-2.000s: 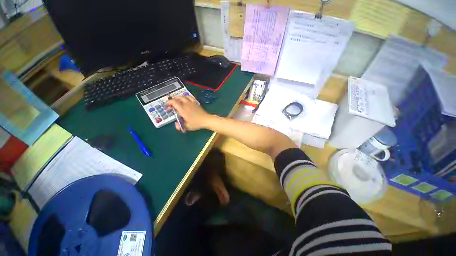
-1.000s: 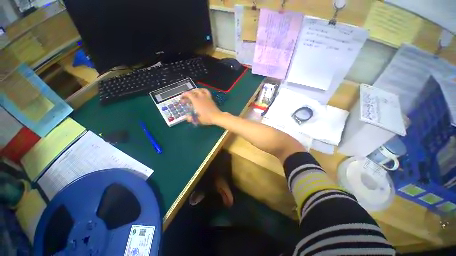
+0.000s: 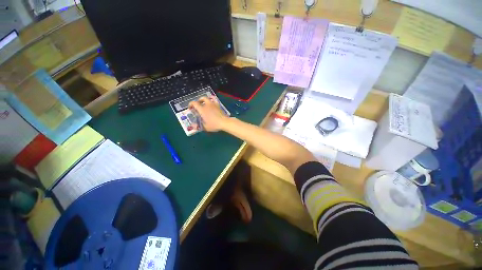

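My right hand (image 3: 207, 114) is over the calculator (image 3: 186, 124), fingers bent down at its keys and covering part of them and the display's lower edge. A slim pen (image 3: 198, 123), blurred, is held in its fingers and points down. My left hand is not in view. The blue component reel (image 3: 119, 243) stands at the lower left, cut off by the bottom edge, its windows showing dark tape. A white reel label (image 3: 155, 254) is near its rim. What holds the reel is hidden.
A blue pen (image 3: 171, 149) lies on the green desk, beside a printed record sheet (image 3: 109, 172). The keyboard (image 3: 169, 88) and mouse pad (image 3: 244, 84) are behind. At right are a black ring-shaped item (image 3: 327, 125), white box (image 3: 401, 126), mug (image 3: 417, 170) and clear-white spool (image 3: 395, 199).
The view has shifted, so the desk things appear further right. My right hand has moved across the calculator towards its display. The reel still stands at the lower left.
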